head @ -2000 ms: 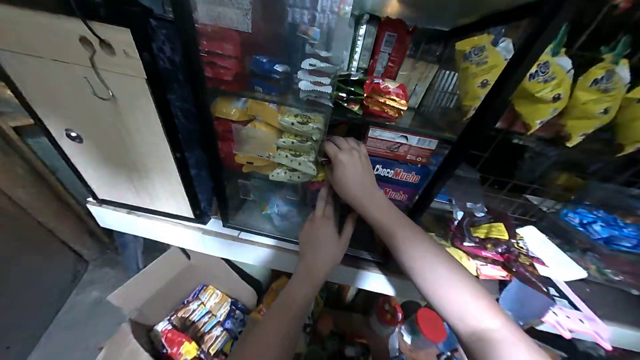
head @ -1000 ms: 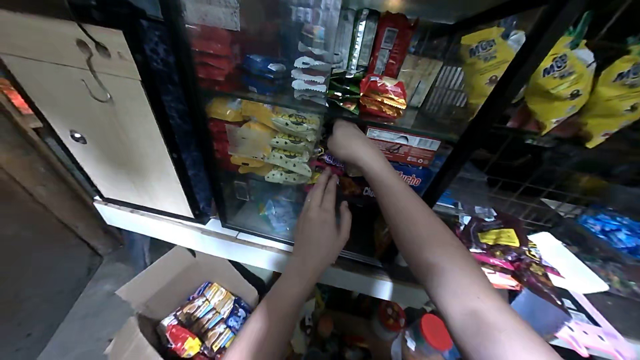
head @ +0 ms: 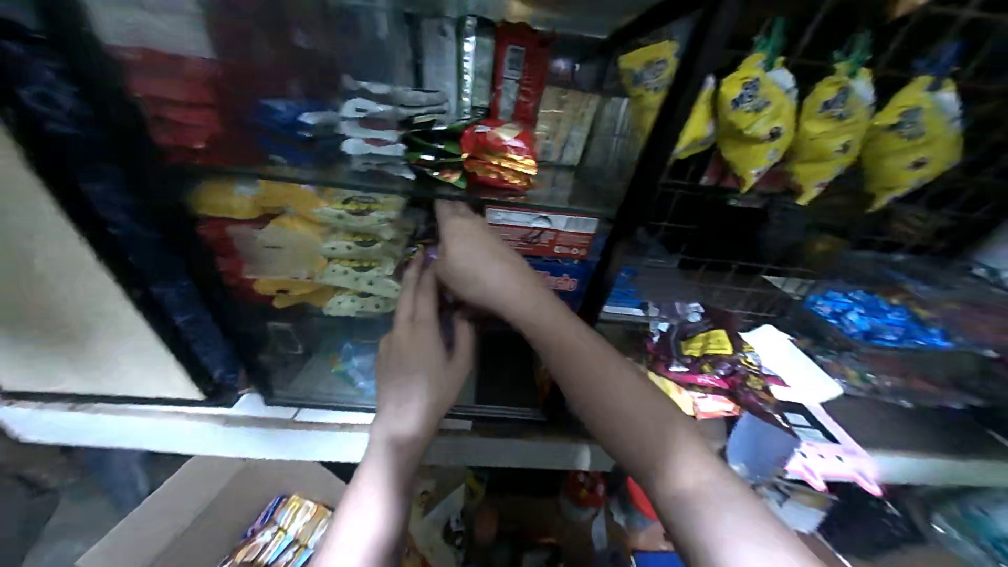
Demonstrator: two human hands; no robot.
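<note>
My right hand (head: 484, 256) reaches into the middle shelf of a glass display case, its fingers hidden behind the packets there. Just below and left of it, my left hand (head: 421, 339) has its fingers extended upward against dark purple packets (head: 447, 303); whether it grips them is unclear. To the left lie stacked yellow and cream spotted packets (head: 358, 260). Right of my right hand are a red and white box (head: 543, 230) and a blue box (head: 557, 276). Above, a glass shelf (head: 579, 193) holds red and gold packets (head: 500, 153).
Under the white ledge (head: 189, 431) is an open cardboard box (head: 197, 504) of wrapped snacks. A black frame post (head: 642, 189) stands right of my arms. Yellow bags (head: 756, 118) hang at the right, above maroon packets (head: 697, 358) and a pink calculator-like item (head: 823, 445).
My right hand has gone further up and behind the packets since the first frame, while my left hand stays low beside it. The view has moved closer to the case.
</note>
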